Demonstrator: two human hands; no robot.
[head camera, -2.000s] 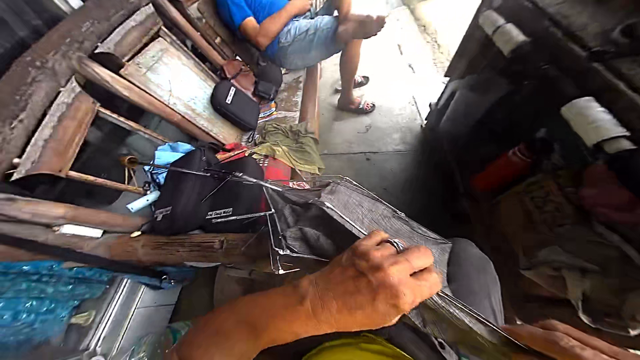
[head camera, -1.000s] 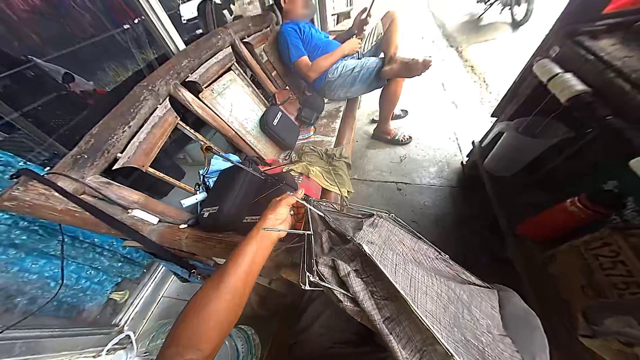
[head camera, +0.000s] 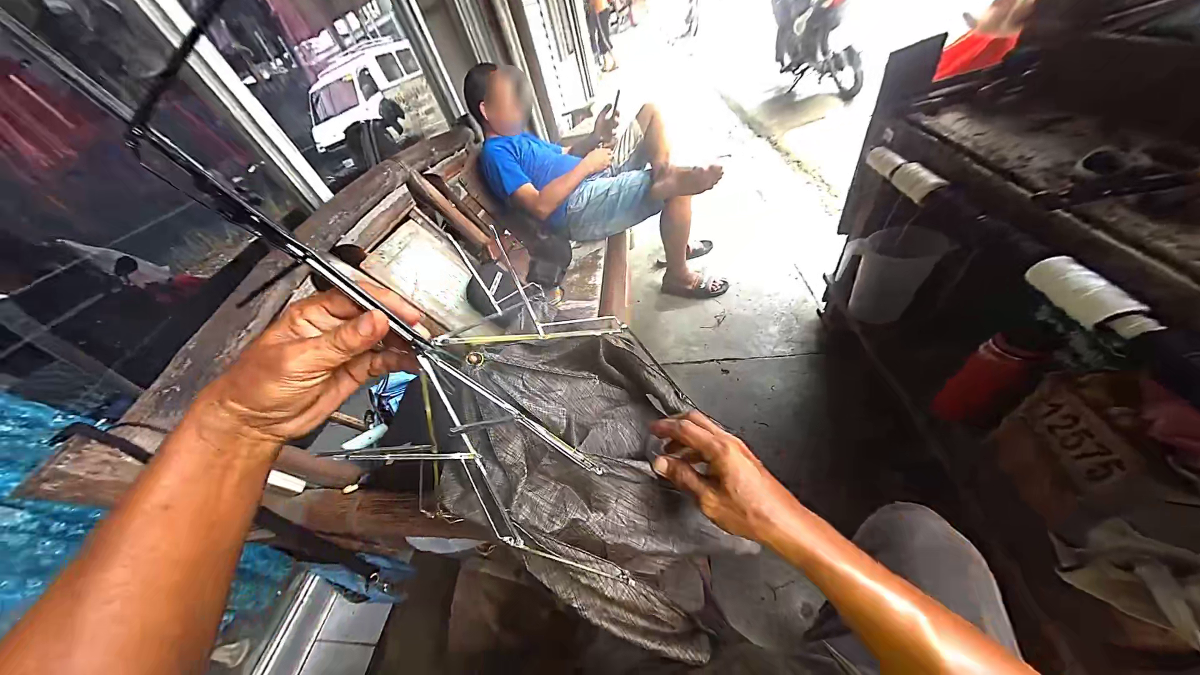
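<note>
My left hand (head camera: 328, 361) grips the metal shaft (head camera: 281, 239) of an umbrella frame, which runs from the upper left down to the centre. Thin metal ribs (head camera: 506, 412) spread from the lower part of the shaft. Dark grey umbrella fabric (head camera: 600, 403) hangs from the ribs, creased and partly folded. At the fabric's right side is my right hand (head camera: 703, 469), its fingers bent and thumb close to the forefinger; whether it pinches the cloth or a rib tip cannot be told.
Beyond the umbrella, a person in a blue shirt (head camera: 539, 173) sits on a wooden bench (head camera: 375, 216). Spools of white thread (head camera: 1083, 289), a pale bucket (head camera: 895, 272) and a red cylindrical object (head camera: 989, 375) stand at the right. Blue patterned material (head camera: 47, 459) lies at the lower left.
My left hand now holds the shaft, which is raised across the upper left. The ribs are spread wider than before. My right hand is now in view by the fabric. The view has tilted upward.
</note>
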